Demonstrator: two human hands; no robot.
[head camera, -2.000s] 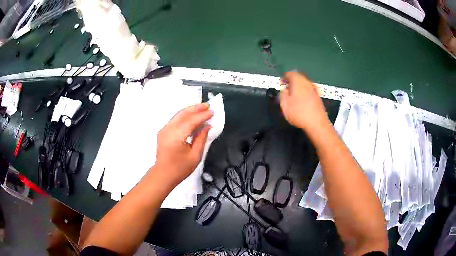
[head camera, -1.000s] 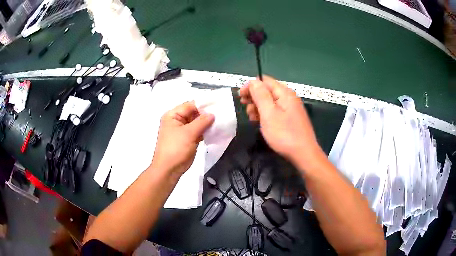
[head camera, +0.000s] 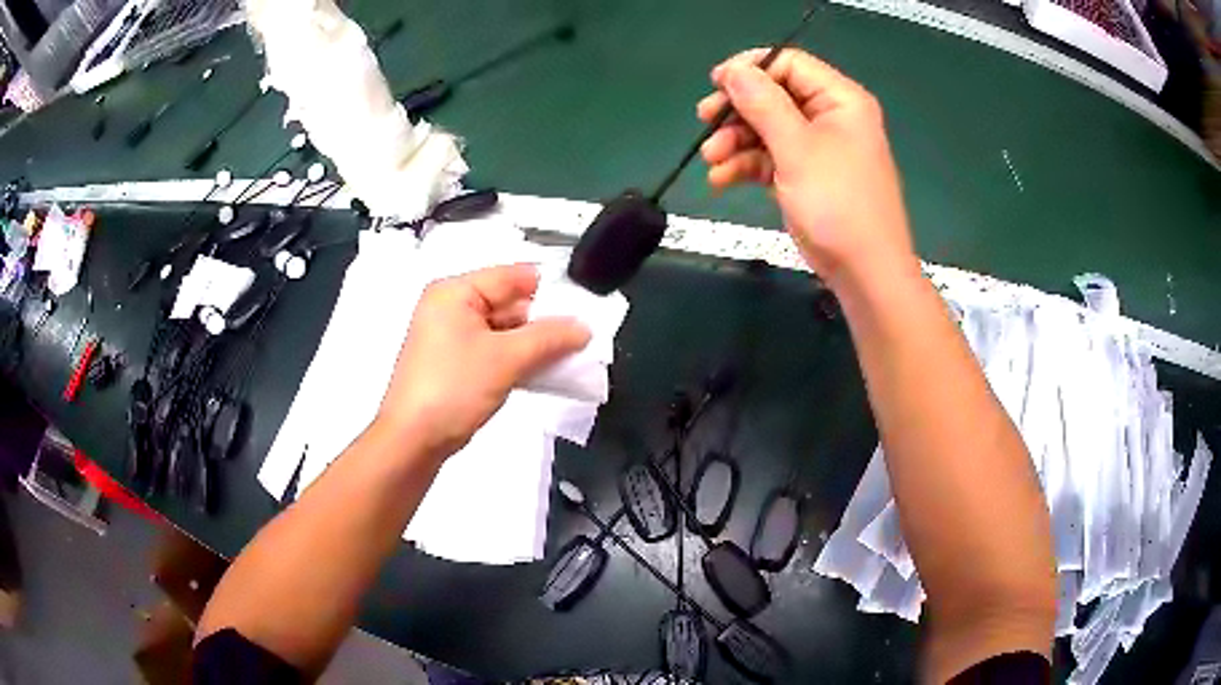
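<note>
My right hand (head camera: 790, 134) is shut on the thin stem of a black stemmed product (head camera: 617, 242), above the conveyor's edge. Its oval body hangs down to the left, at the top end of a white sleeve (head camera: 569, 381). My left hand (head camera: 475, 341) grips that sleeve between thumb and fingers, over the stack of empty sleeves (head camera: 489, 495). Whether the body's tip is inside the sleeve I cannot tell. Several loose black products (head camera: 734, 578) lie at the centre front.
Packed units (head camera: 1058, 442) overlap in a fan at the right. A pile of black products (head camera: 181, 415) with white discs lies at the left. A bunched cream wrap (head camera: 342, 114) stands behind the stack. The green conveyor (head camera: 924, 147) with its pale edge strip runs along the back.
My right hand has moved up and right, and the product's oval body now hangs lowest, at the sleeve. Earlier the product pointed upward. My left hand still holds the sleeve.
</note>
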